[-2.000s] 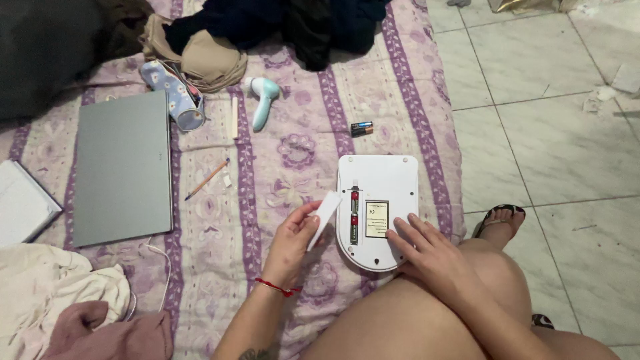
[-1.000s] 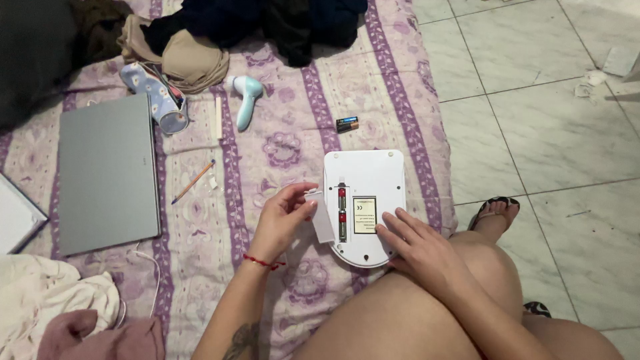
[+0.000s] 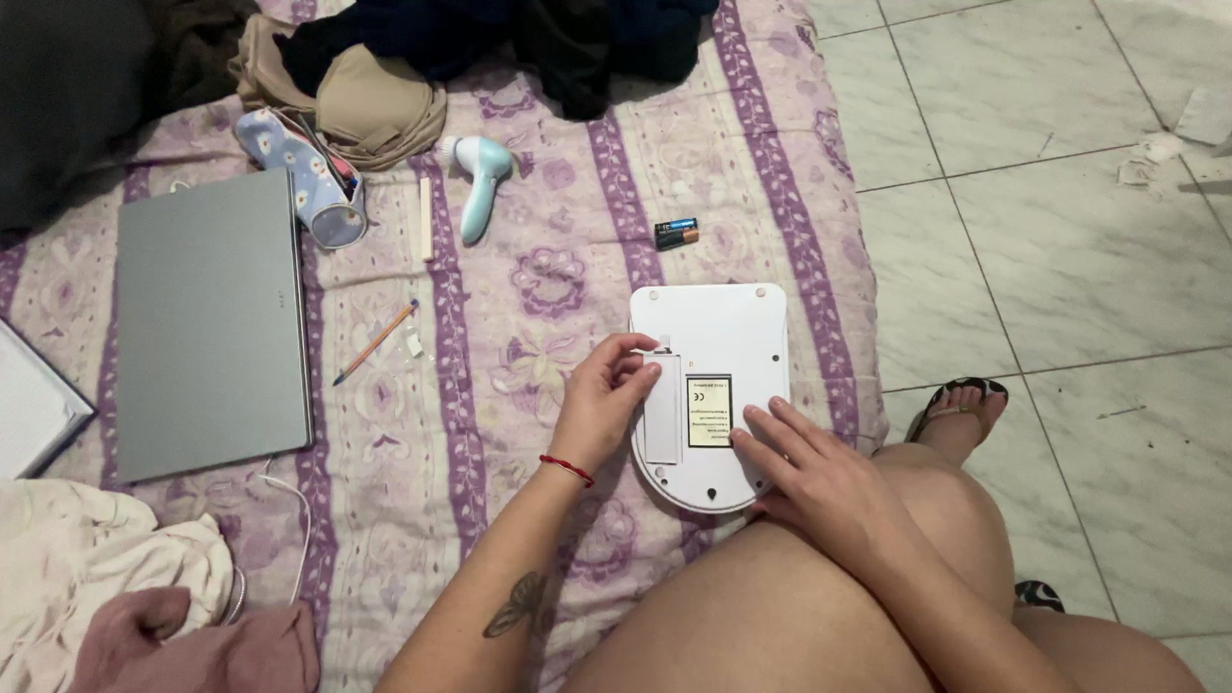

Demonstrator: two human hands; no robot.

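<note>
A white plastic device [image 3: 736, 332], perhaps a scale, lies underside up on the patterned bedspread, with a label and small feet showing. Its white battery cover [image 3: 662, 414] lies over the battery compartment, hiding the batteries. My left hand [image 3: 606, 390] grips the upper end of that cover between thumb and fingers. Resting on the device's lower right edge, my right hand [image 3: 808, 457] has its fingers spread and holds nothing. Beyond the device, two loose batteries [image 3: 677, 234] lie side by side on the bedspread.
Left of the device are a grey laptop [image 3: 212, 327], an orange pen [image 3: 375, 342], a floral pencil case [image 3: 308, 183] and a turquoise facial brush [image 3: 481, 183]. Dark clothes [image 3: 616, 43] lie at the far edge. A tiled floor [image 3: 1107, 279] borders the bed at right.
My left hand has brought the battery cover over from beside the device onto the compartment, where batteries showed before. My right hand has stayed on the device.
</note>
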